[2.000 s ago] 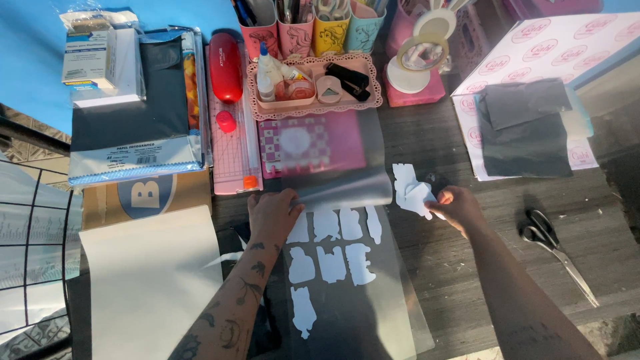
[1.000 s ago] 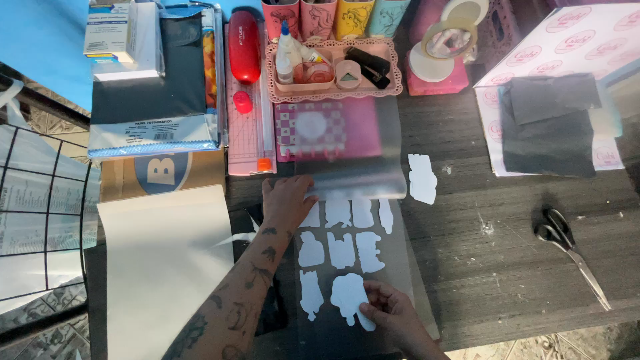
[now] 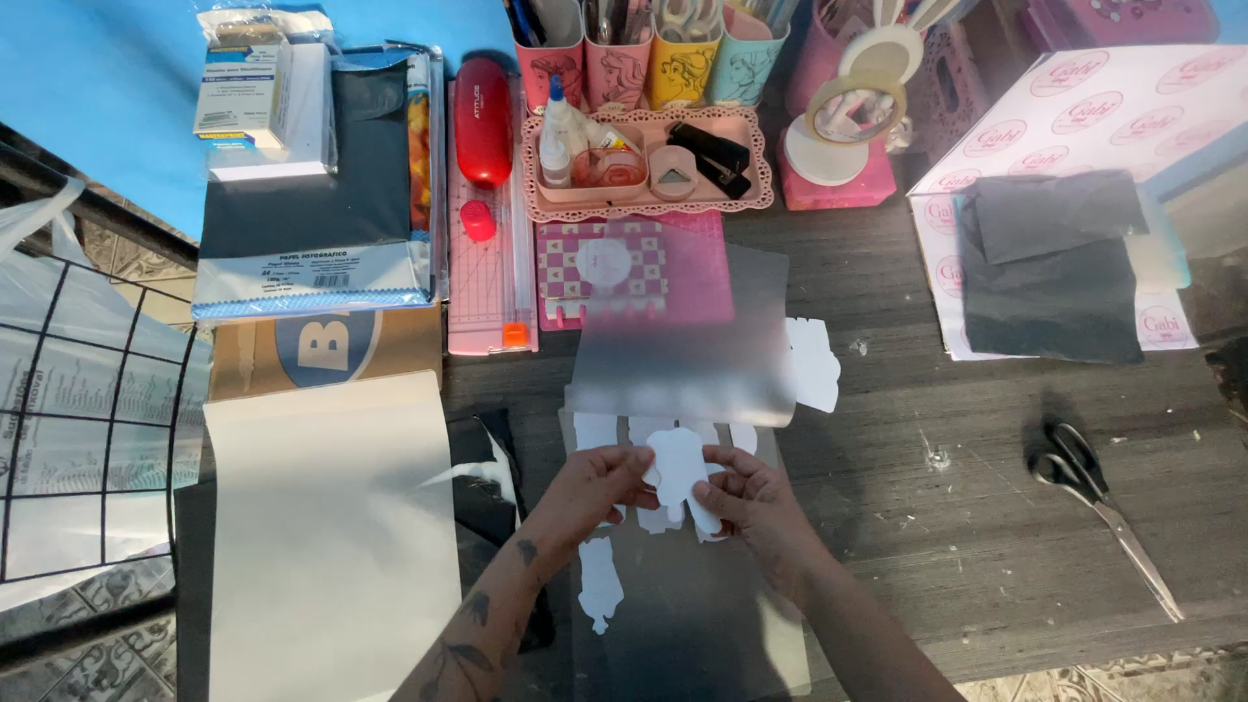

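Observation:
Between my left hand [image 3: 603, 480] and my right hand [image 3: 756, 497], a white paper cutout [image 3: 677, 470] is pinched by its two sides, just above a translucent plastic sheet [image 3: 682, 619]. More white cutouts lie on that sheet, partly hidden by my hands; one cutout [image 3: 600, 585] shows at the lower left. The sheet's upper flap [image 3: 682, 366] is folded back toward the pink checkered notebook [image 3: 604, 263]. Another white cutout [image 3: 814, 366] lies on the table, partly under the flap's right edge.
Scissors with black handles [image 3: 1097, 497] lie at right. A large off-white sheet [image 3: 331, 546] lies at left, beside black scraps [image 3: 483, 468]. A pink paper trimmer [image 3: 492, 283], a pink tray [image 3: 648, 200], pencil cups [image 3: 619, 78] and a tape roll [image 3: 856, 107] stand behind. Dark sheets [image 3: 1053, 283] rest at right.
My left hand has let go of the folded flap and moved down to the cutout. My right hand has lifted the cutout from the lower part of the sheet.

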